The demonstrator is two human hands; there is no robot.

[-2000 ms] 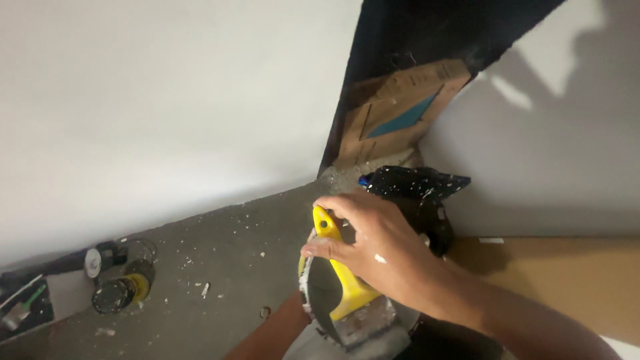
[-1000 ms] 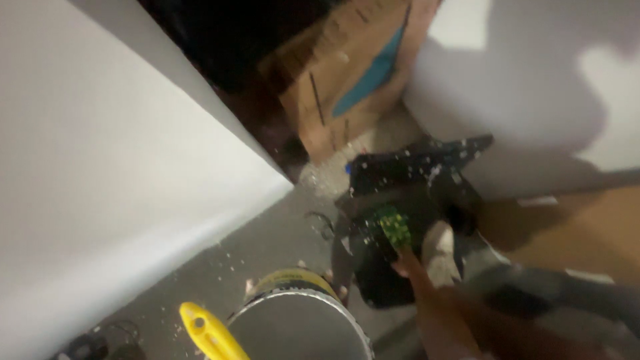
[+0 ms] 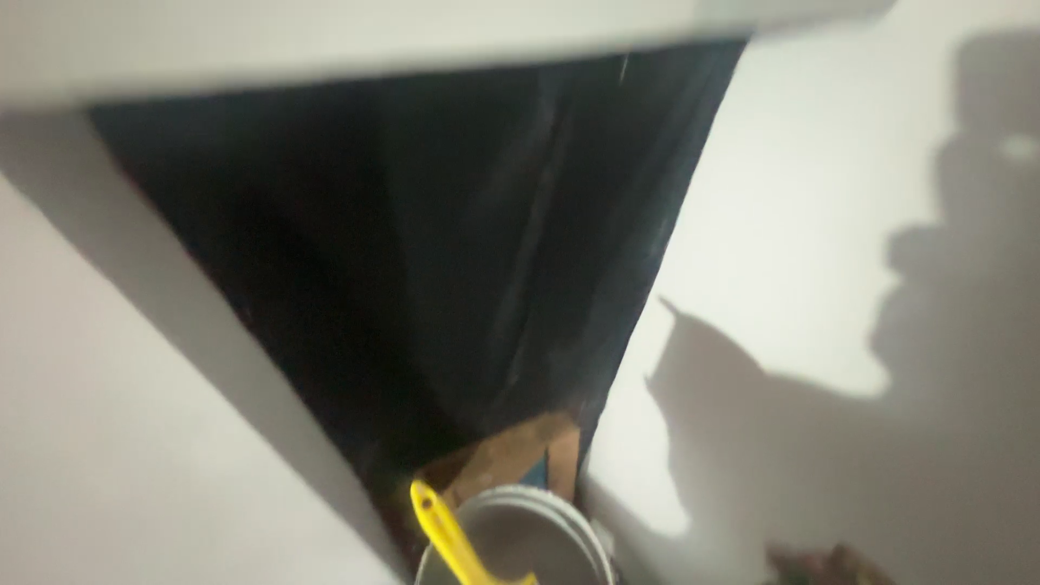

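A bucket (image 3: 561, 528) with a pale rim shows at the bottom centre, cut off by the view's lower edge. Inside it leans a paintbrush with a yellow handle (image 3: 445, 532), its end rising over the left side of the rim; the bristles are not seen. My left hand is out of view, so its hold on the bucket cannot be made out. Low at the right edge of the bottom, a blurred part of my right hand (image 3: 837, 566) shows, well to the right of the bucket. Blur and the frame edge hide its fingers and anything in them.
Behind the bucket stands a cardboard box (image 3: 516, 455) with a blue patch. Above it rises a tall dark surface (image 3: 455, 244) between a white wall or panel (image 3: 122, 406) at left and a white wall (image 3: 780, 203) at right, which bears shadows. A pale edge crosses the top.
The view has tilted up strongly. Two seconds ago my right hand held the yellow brush at the bucket; one second ago it was at a green speckled thing on the floor, and the brush stood in the bucket.
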